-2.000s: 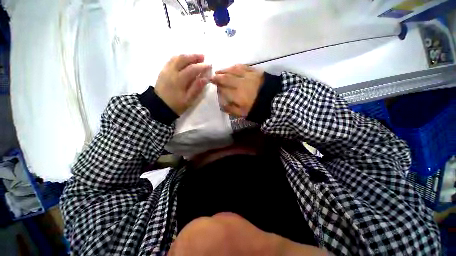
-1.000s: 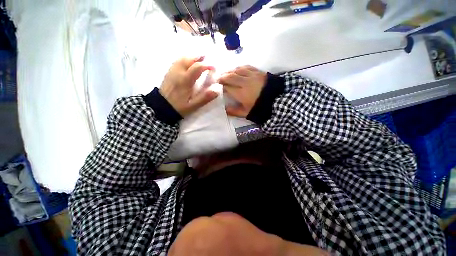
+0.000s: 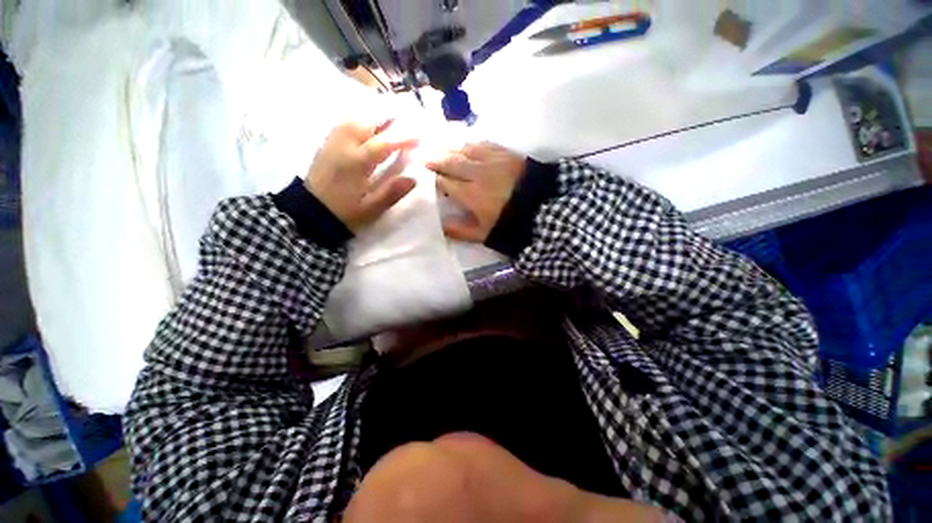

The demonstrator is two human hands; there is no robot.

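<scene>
A white fabric piece [image 3: 404, 268] lies on the machine table's near edge, its lower part hanging over towards my lap. My left hand [image 3: 360, 176] rests on its left side with bent fingers, thumb and fingertips at the cloth. My right hand [image 3: 478, 186] lies flat on its right edge, fingertips pointing left. The fingertips of both hands are a little apart, just below the needle area. The sewing machine head [image 3: 373, 41] stands above them, with a dark blue round part [image 3: 456, 104] beside the needle. Glare hides the cloth's far edge.
A large white fabric heap [image 3: 92, 204] covers the left. Orange and blue snips [image 3: 603, 31] lie at the upper right, with a small parts tray [image 3: 874, 125] farther right. A ruler strip [image 3: 797, 199] lines the near edge. Blue crates [image 3: 869, 296] stand below on both sides.
The view has tilted upward, so more of the machine head and the snips show. Both hands stay at the cloth; the fabric now lies flatter and farther over the table edge.
</scene>
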